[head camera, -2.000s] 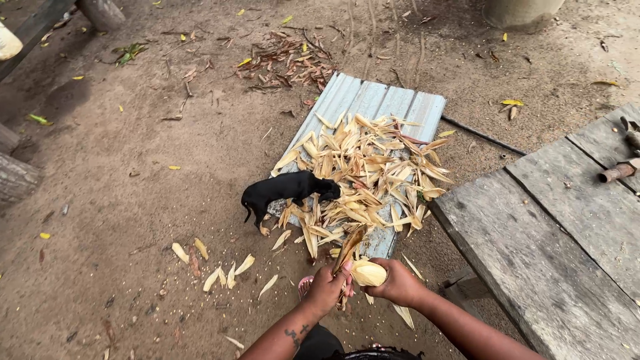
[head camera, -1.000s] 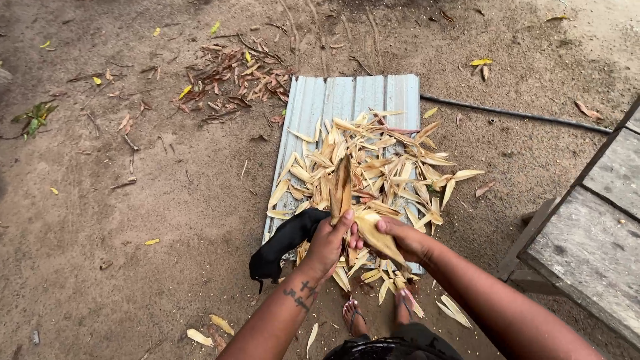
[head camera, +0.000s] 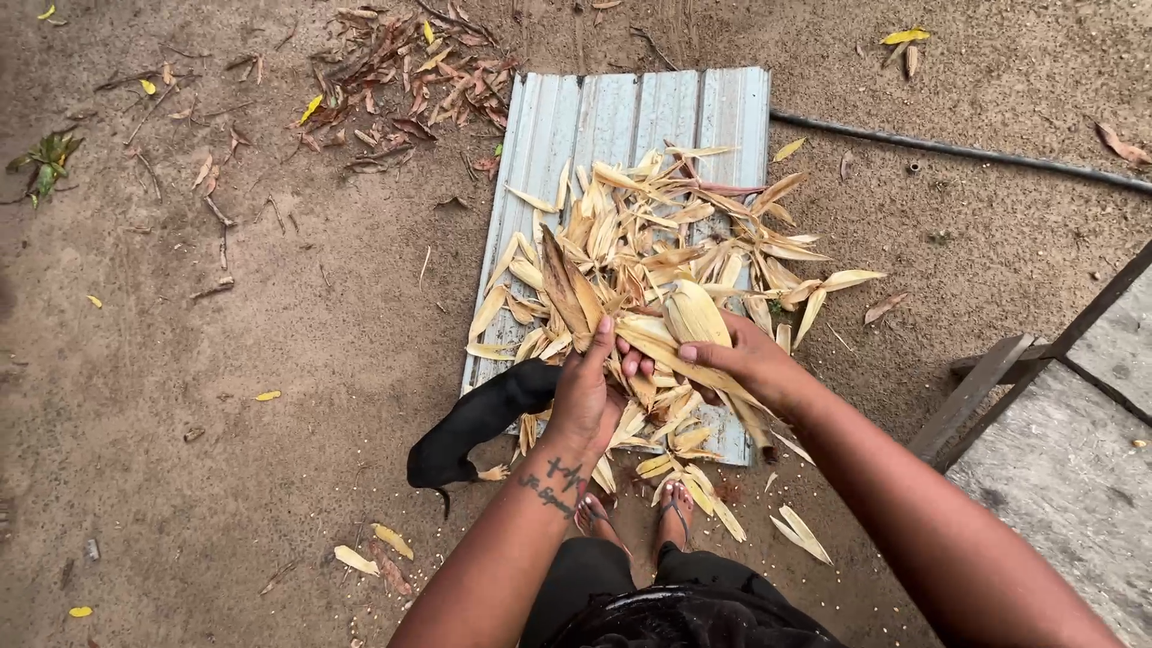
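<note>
Dry maize husks (head camera: 621, 216) lie heaped on a corrugated metal sheet (head camera: 603, 103) on the ground. Above the heap, my left hand (head camera: 589, 391) grips brown, pointed husk leaves (head camera: 571, 288) between thumb and fingers. To its right, my right hand (head camera: 742, 360) is closed around a pale ear of maize in its husk (head camera: 697, 315), with long husk strips hanging below toward the right. The two hands are close together, and the husk spans the gap between them. How much of the ear is bare cannot be told.
A small black dog (head camera: 481, 414) stands left of my left forearm, its head hidden behind my hand. A wooden table (head camera: 1062, 477) stands at the right. A dark hose or rod (head camera: 954, 153) runs right from the sheet. Dry leaves (head camera: 405, 81) lie at upper left; my sandalled feet (head camera: 675, 515) are below.
The ear now shows pale and rounded above my right fingers, with husk strips pulled out below it. Both hands still hold the husk. The view has shifted, with the table farther right than at first.
</note>
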